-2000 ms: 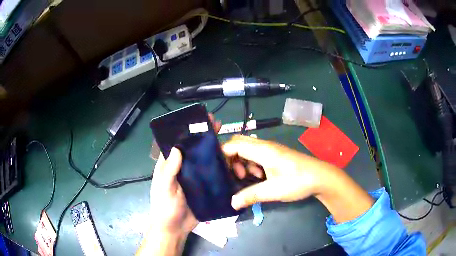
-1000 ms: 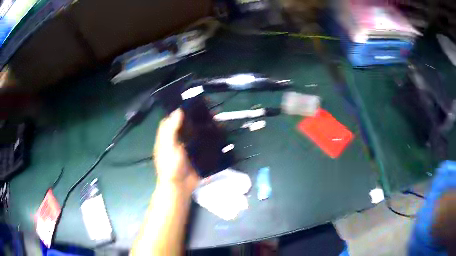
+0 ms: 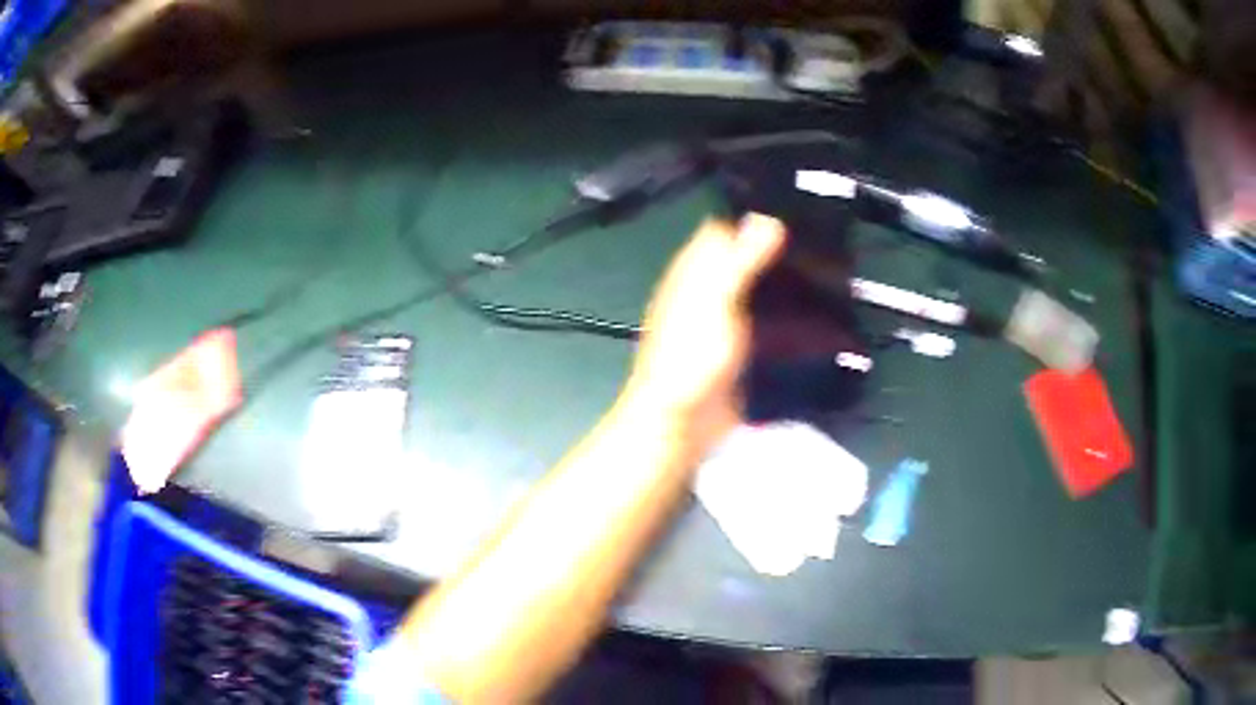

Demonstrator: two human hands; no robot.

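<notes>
The picture is blurred. My left hand (image 3: pixel 703 324) holds a black smartphone or display assembly (image 3: pixel 806 303) by its left edge, with the thumb over its face. A white label shows near the phone's far end and a small white dot near its near end. A crumpled white cloth (image 3: pixel 781 496) lies on the dark green mat just below the phone, and a light-blue scrap (image 3: pixel 897 503) lies to its right. A whiteboard marker (image 3: pixel 909 302) lies right of the phone. My right hand is out of the picture.
A clear plastic box (image 3: pixel 1052 331) and a red card (image 3: pixel 1079 428) lie at the right. An electric screwdriver (image 3: pixel 950 216) and a power strip (image 3: pixel 668 62) lie behind. A second phone (image 3: pixel 361 441) lies at left. A blue bin (image 3: pixel 248 620) stands at the lower left. Cables cross the mat.
The view has swung left, bringing the blue bin in. My right hand has left the phone and gone out of the picture. My left hand still holds the phone.
</notes>
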